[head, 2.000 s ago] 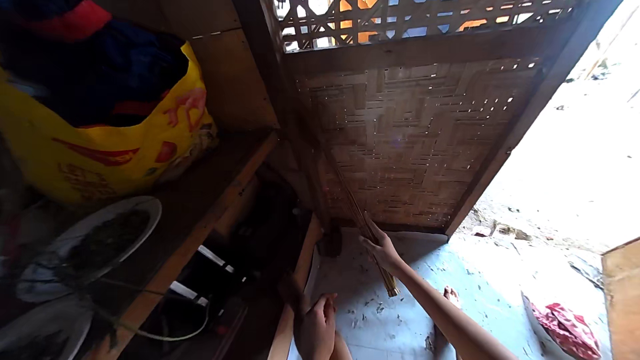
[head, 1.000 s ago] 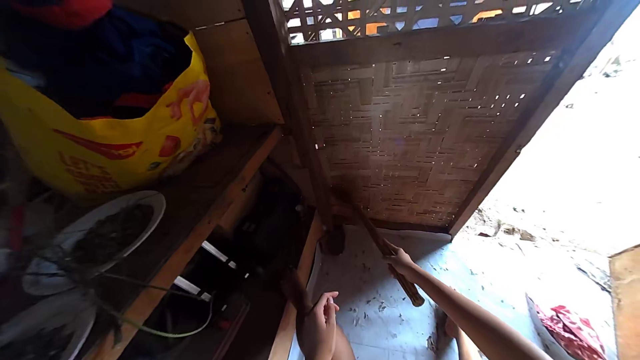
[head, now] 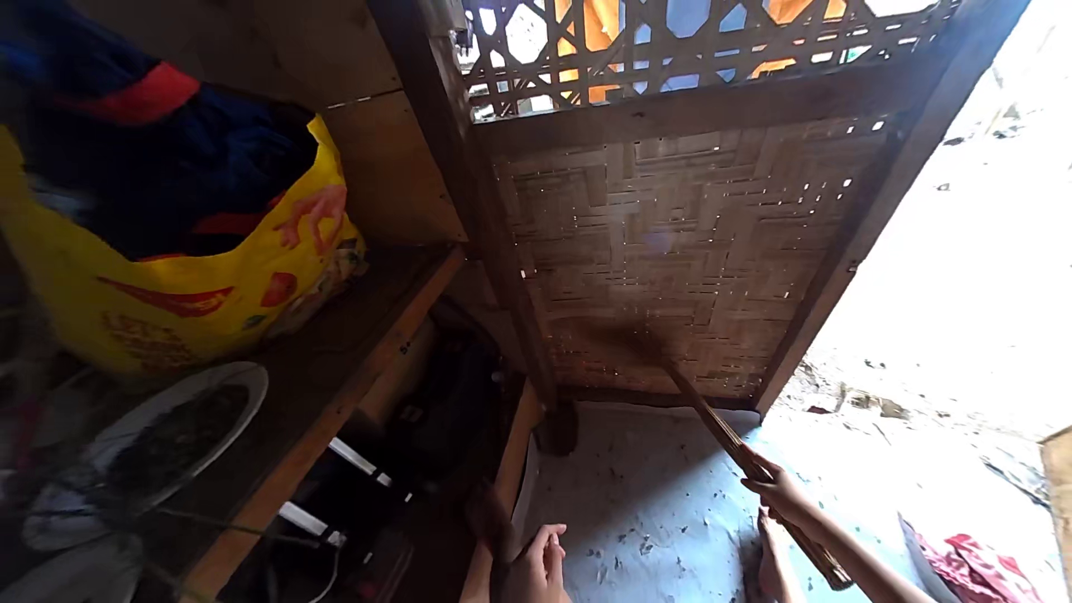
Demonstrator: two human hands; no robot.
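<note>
My right hand point(head: 777, 490) is closed around the bundled handle of a stick broom point(head: 720, 427), whose thick end points to the lower right. The broom's far end is blurred against the lower part of a woven bamboo wall panel point(head: 653, 226). At the bottom centre is my left hand point(head: 540, 569), held near a wooden edge, its fingers partly curled; whether it touches or holds anything is hard to tell. Beneath the hands the pale floor sheet point(head: 662, 536) bears scattered bits of debris.
A wooden shelf point(head: 368, 368) on the left holds a yellow bag point(head: 209, 310) of dark cloth and a white dish point(head: 251, 389) of dark bits. Dark items lie below it. A bare foot point(head: 775, 557) and pink-red cloth point(head: 976, 569) are at lower right. A wooden post point(head: 494, 226) borders the panel.
The right hand has moved to the right with the broom, whose handle slants more than before. The left hand has stayed near the wooden edge.
</note>
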